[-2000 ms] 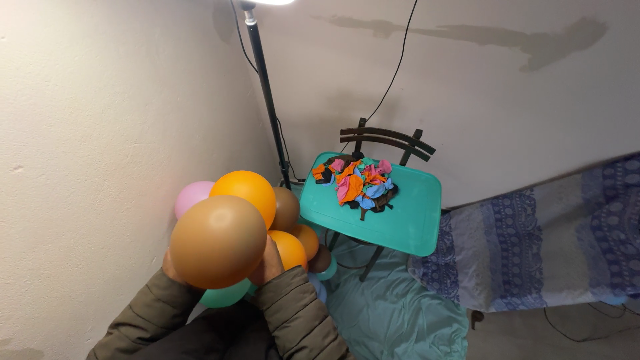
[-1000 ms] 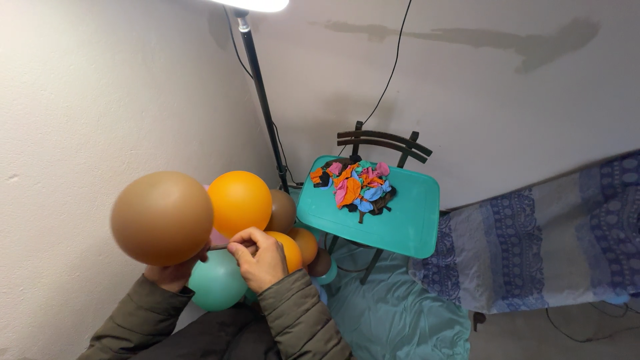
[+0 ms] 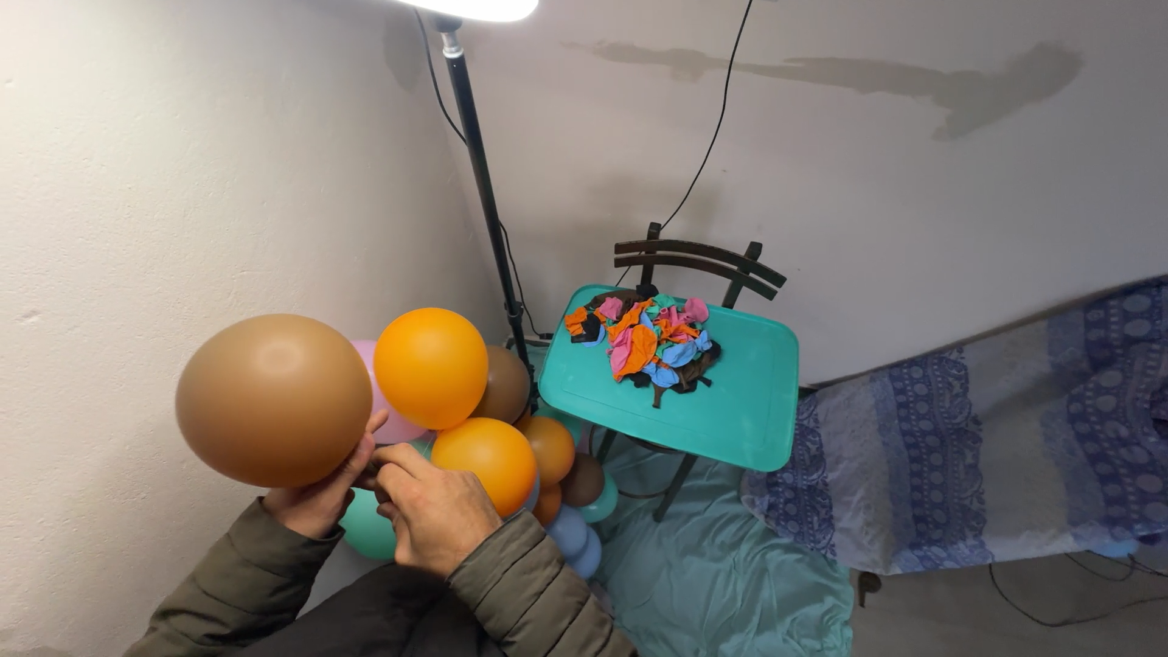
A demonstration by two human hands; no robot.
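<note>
A large inflated brown balloon (image 3: 274, 400) is at the left, held from below by my left hand (image 3: 319, 488) near its neck. My right hand (image 3: 433, 502) is beside it with bent fingers pinching the balloon's neck, which is mostly hidden by the fingers. Close behind the hands, inflated balloons are bunched: an orange balloon (image 3: 431, 368), a second orange balloon (image 3: 488, 464), a pink balloon (image 3: 392, 406), a mint green balloon (image 3: 370, 527) and several brown and blue ones. A pile of uninflated balloons (image 3: 639, 342) in mixed colours lies on the turquoise tray (image 3: 748, 392).
The tray rests on a dark folding chair (image 3: 698, 257) by the wall. A black lamp stand (image 3: 484, 173) rises in the corner, with a bright lamp on top. Teal fabric (image 3: 721, 566) covers the floor area. A blue-and-white patterned cloth (image 3: 958, 447) drapes at the right; cables lie beneath it.
The brown balloon, in front of my body two seconds ago, has moved left, clear of the orange balloon. My right hand has come from the balloon's side to its neck, beside my left hand.
</note>
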